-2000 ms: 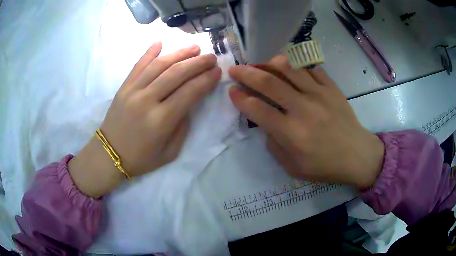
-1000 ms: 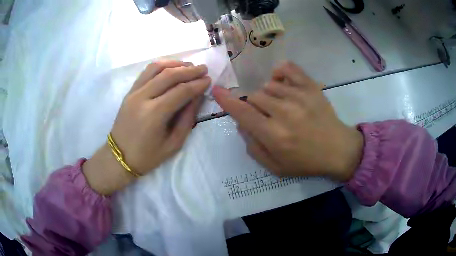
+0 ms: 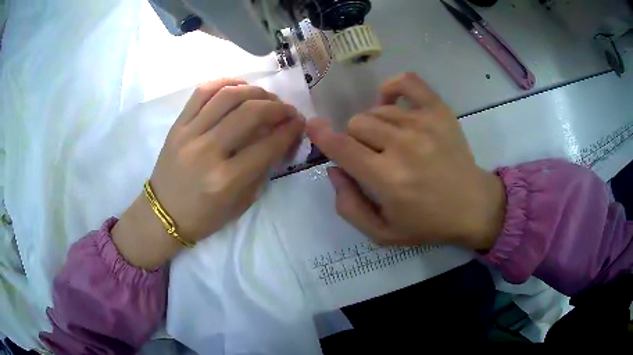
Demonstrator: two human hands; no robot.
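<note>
A large white fabric piece (image 3: pixel 76 125) lies over the left of the machine table and hangs over its front edge. My left hand (image 3: pixel 222 145) rests on it, fingers bent, pinching its folded edge near the needle. My right hand (image 3: pixel 409 166) is beside the fabric edge, index fingertip close to my left fingertips; whether it touches the cloth is unclear, and its other fingers are curled. The presser foot (image 3: pixel 285 55) stands just beyond my left fingers, at the cloth. A clear round guard (image 3: pixel 314 59) is right of it.
The cream ribbed knob (image 3: pixel 356 44) hangs right of the needle. Pink-handled thread snips (image 3: pixel 501 57) lie at the upper right. A printed ruler scale (image 3: pixel 375 262) runs along the front table edge. More white cloth (image 3: pixel 534 305) shows at lower right, below the table.
Since the first frame, both hands have drawn back from the needle and my right hand has come off from under the knob. In the last second the hands moved only slightly.
</note>
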